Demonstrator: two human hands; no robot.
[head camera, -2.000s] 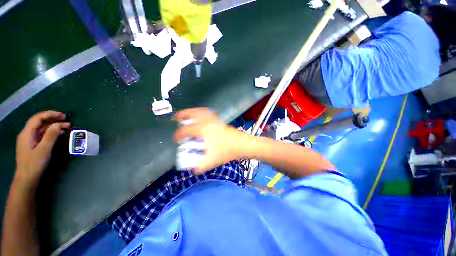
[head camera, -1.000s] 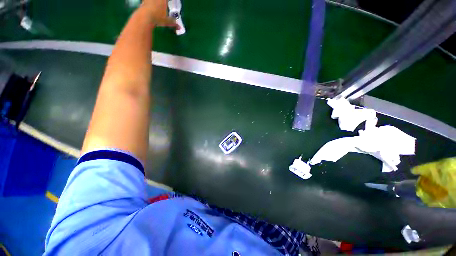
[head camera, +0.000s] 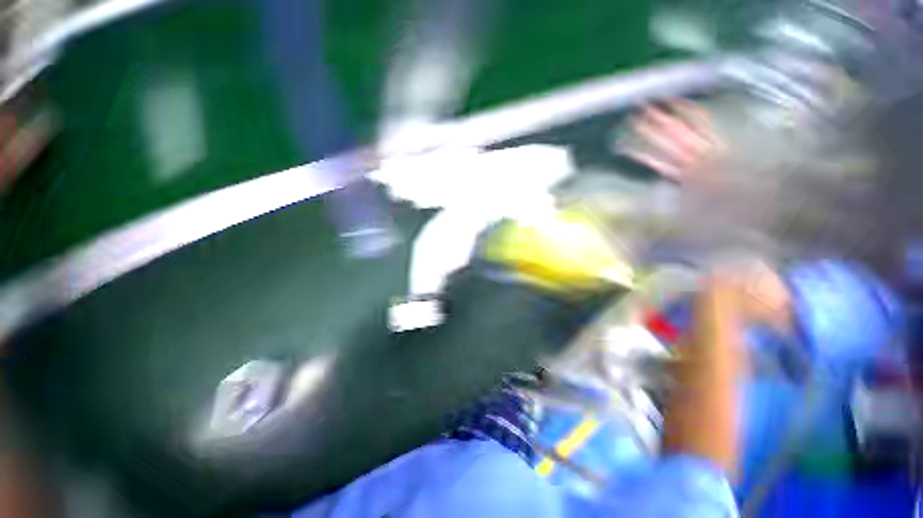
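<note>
The view is strongly blurred. A white adapter housing (head camera: 246, 397) lies on the dark green surface at lower left, with no hand on it. A small white block (head camera: 416, 314) lies at the end of crumpled white paper (head camera: 455, 238). The yellow wrap (head camera: 557, 250) is right of the paper. My left hand (head camera: 20, 139) is a cut-off, blurred patch at the left edge; its grip cannot be told. My right forearm rises at right to my right hand (head camera: 751, 288), beyond the yellow wrap; its fingers and anything in them are too blurred to tell.
A pale metal strip (head camera: 202, 218) curves across the green surface. A purplish strip (head camera: 356, 218) crosses it beside a blurred metal upright. Another person's hand (head camera: 673, 137) appears at upper right, and a blue sleeve (head camera: 845, 314) shows at right. Blue floor shows below right.
The view has swung right, with heavy blur. My left arm no longer stretches across the middle; my right forearm has come into view at right. The housing still lies on the surface.
</note>
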